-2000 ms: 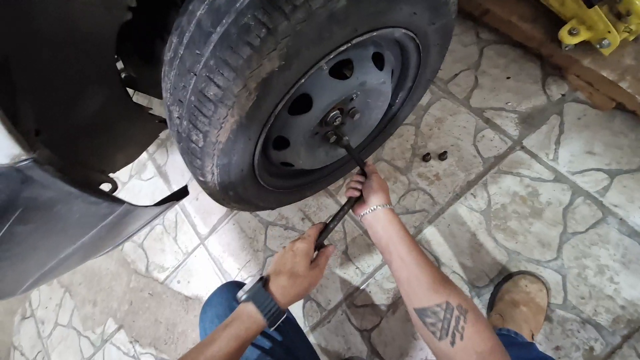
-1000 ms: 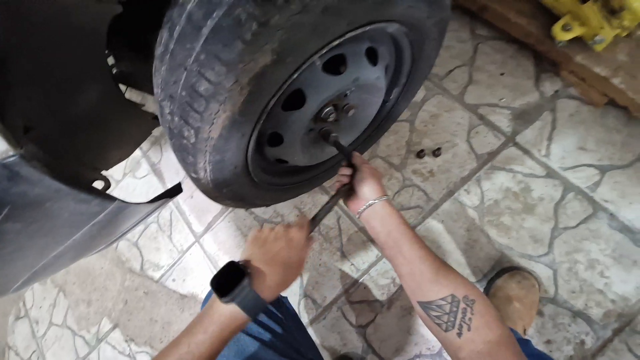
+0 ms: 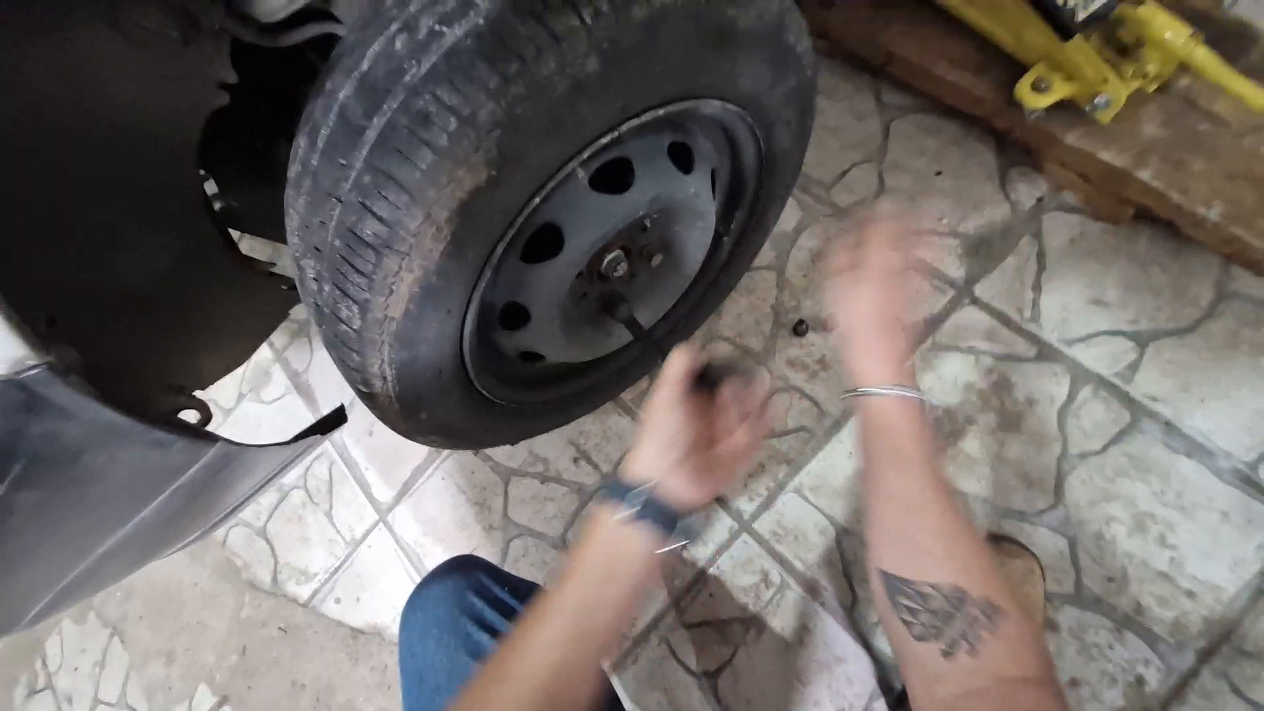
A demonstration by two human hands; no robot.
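Observation:
A car wheel with a dark steel rim (image 3: 652, 207) and a worn black tire (image 3: 395, 197) stands at the upper middle, beside the car's wheel arch. The end of a dark lug wrench (image 3: 624, 314) sits on a lug bolt below the hub centre and runs down toward my left hand (image 3: 701, 425). That hand is blurred, with its fingers curled around the dark handle. My right hand (image 3: 882, 272) is off the wrench, blurred, over the floor to the right of the tire. Close to its left a small dark lug bolt (image 3: 801, 327) lies on the floor.
The dark fender (image 3: 99, 484) of the car fills the left side. A yellow metal tool, perhaps a jack (image 3: 1096, 74), rests on a wooden board (image 3: 1066, 158) at the upper right. My jeans-clad knee (image 3: 459, 622) is at the bottom, above stone-patterned tiles (image 3: 1136, 415).
My right hand has let go of the wrench and moved right, away from the wheel. My left hand has moved up along the wrench toward the rim. The view has come nearer to the wheel.

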